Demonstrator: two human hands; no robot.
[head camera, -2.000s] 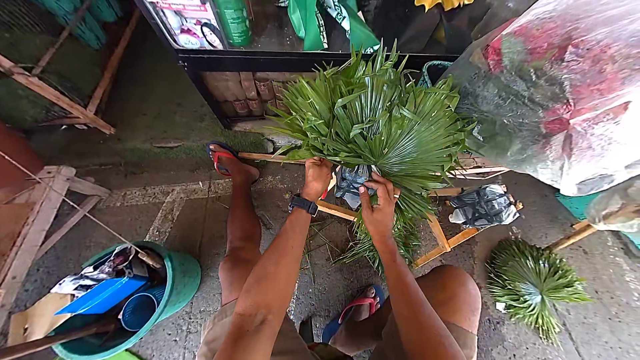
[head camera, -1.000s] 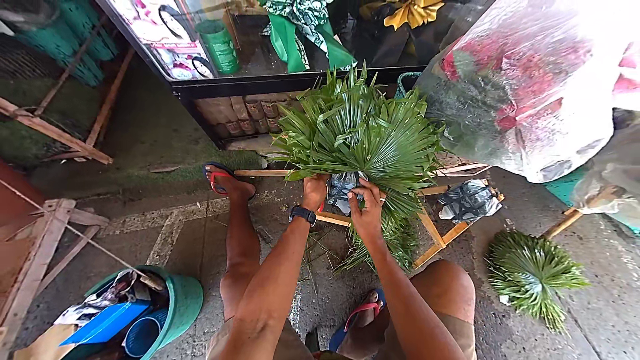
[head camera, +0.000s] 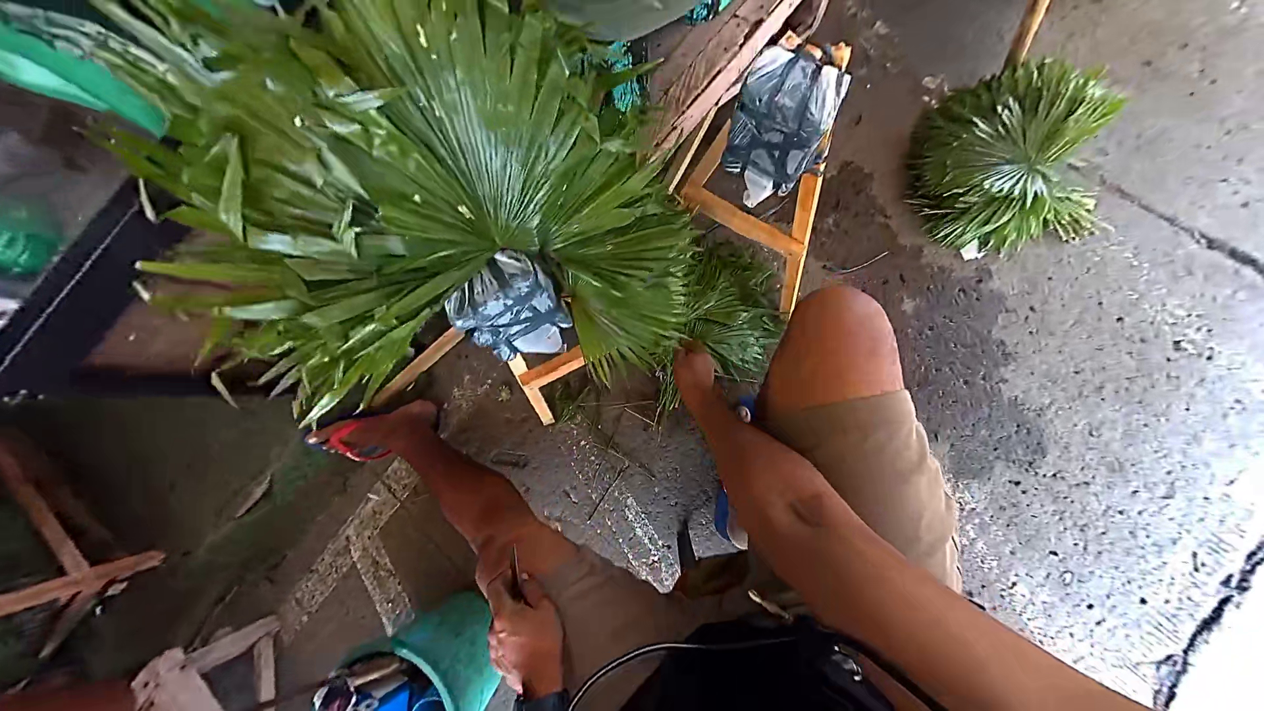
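Observation:
My left hand (head camera: 525, 637) is over my left thigh, closed around a small dark pointed object (head camera: 514, 570) that I cannot identify. My right hand (head camera: 695, 371) reaches to the edge of the large bunch of green fan palm leaves (head camera: 494, 188), beside a lower pile of leaves (head camera: 729, 308); its fingers are mostly hidden. Beneath the large bunch, a bundle wrapped in dark plastic (head camera: 509, 304) sits on a wooden frame (head camera: 555, 367). A similar wrapped bundle (head camera: 785, 118) rests on another part of wooden framing (head camera: 755, 225) to the right.
A round leaf bunch (head camera: 1012, 158) on a stick lies on the wet concrete at right. A green tub (head camera: 454, 642) with mixed items stands at lower left. Wooden pieces (head camera: 79, 583) lie at far left. A black bag (head camera: 760, 671) is at my waist.
Both hands have left the wrapped bundle under the leaves. My left hand has come back to my thigh; my right hand has moved to the lower leaves. The view has turned and moved closer.

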